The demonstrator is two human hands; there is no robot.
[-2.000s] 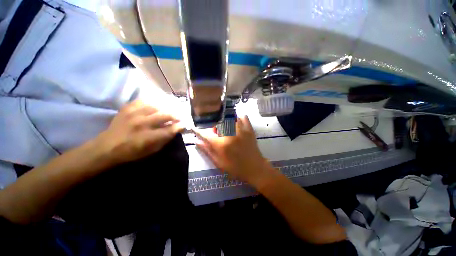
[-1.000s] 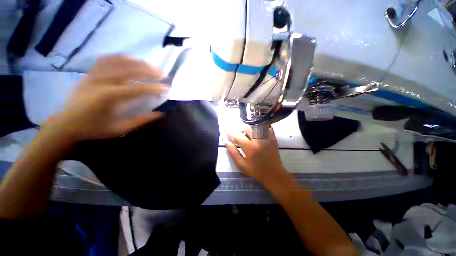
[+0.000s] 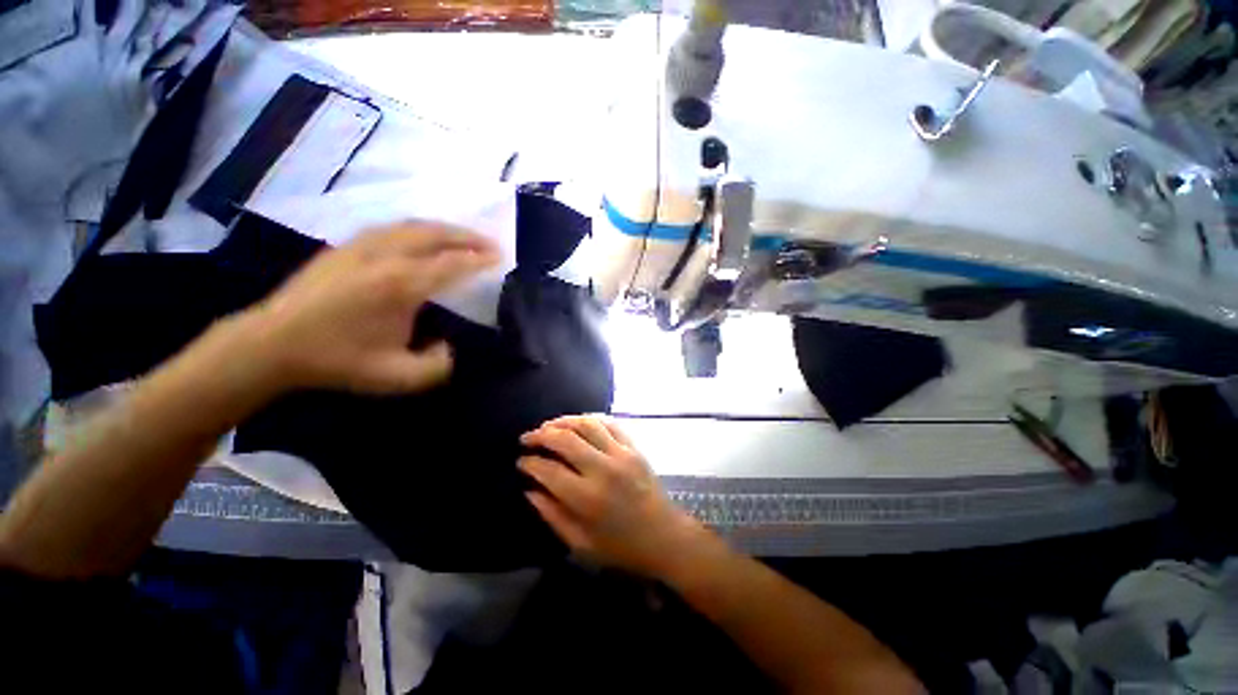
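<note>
A black panel [image 3: 448, 462] lies on the table left of the needle area and hangs over the front edge. A light grey panel [image 3: 407, 190] with a pocket flap [image 3: 315, 152] lies behind it at the upper left. My left hand [image 3: 367, 306] is over the border of the grey and black cloth, thumb and fingers apart. My right hand [image 3: 591, 489] rests on the black panel's right edge with fingers bent; whether it pinches the cloth cannot be told. The sewing machine [image 3: 842, 149] stands to the right, its lamp glaring on the presser foot area.
A black cut piece [image 3: 869, 369] lies under the machine arm. Thread snips [image 3: 1052, 441] lie right of it. A grey printed scale [image 3: 815, 506] runs along the table's front edge. Crumpled grey scraps [image 3: 1140, 625] are at the lower right. Orange material [image 3: 407, 14] shows at the back.
The view has shifted back from the machine head. My right hand has moved from beside the needle onto the black panel. My left hand has come away from the needle area, and more black cloth lies spread out.
</note>
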